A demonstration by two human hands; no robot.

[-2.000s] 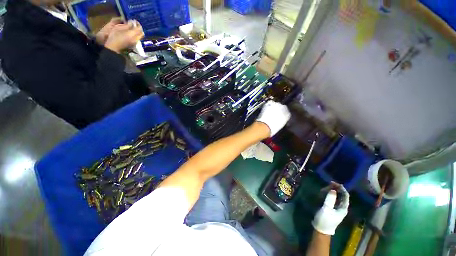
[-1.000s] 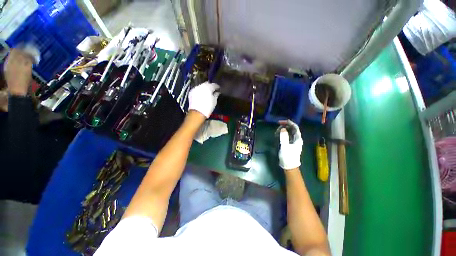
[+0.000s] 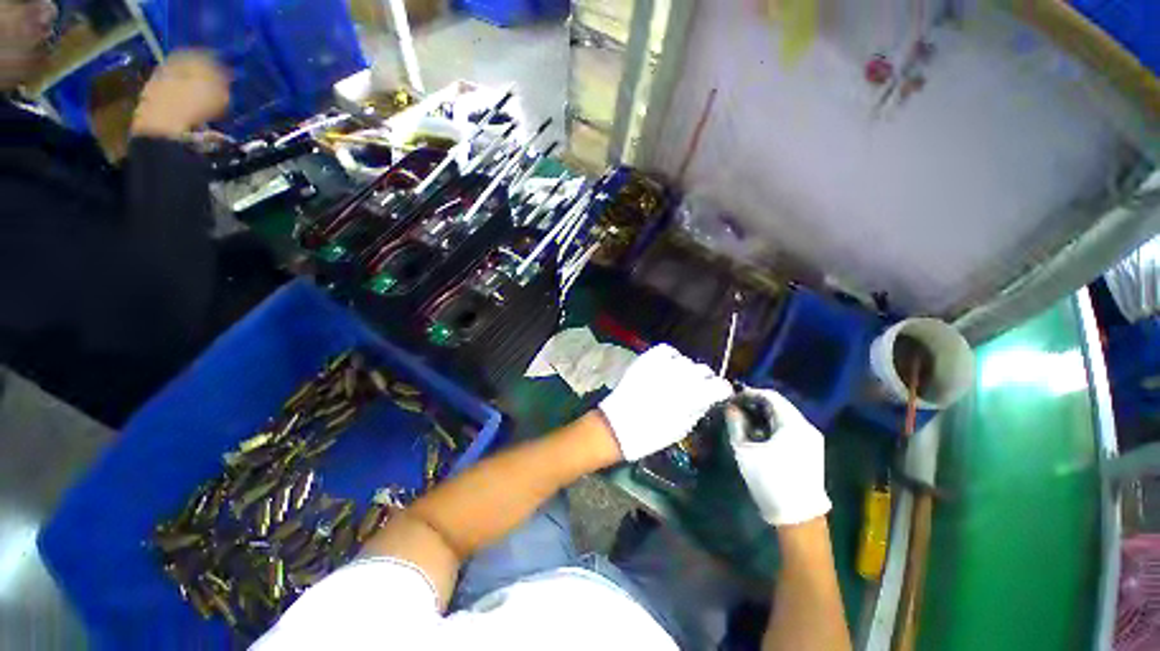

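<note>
My left hand [image 3: 664, 402], in a white glove, is over the bench in front of me, its fingertips touching or close to those of my right hand; whether it holds something small cannot be told. My right hand [image 3: 781, 458], also gloved, holds a small dark round part [image 3: 758, 415] in its fingers. The motor/gear unit [image 3: 673, 463] lies on the bench below, mostly hidden by my hands, with its silver rod [image 3: 731, 333] pointing away from me.
A big blue bin [image 3: 140, 473] of brass-coloured parts is at lower left. Stacked black units [image 3: 490, 305] with pale rods stand left. A rag [image 3: 584, 361], blue tray [image 3: 814, 341], white pot [image 3: 957, 369] and yellow-handled tool [image 3: 874, 532] are around. A person's hand [image 3: 182, 94] is upper left.
My left hand has moved right from the trays at the back to my right hand, over the unit. My view has turned. The other person's hand has moved.
</note>
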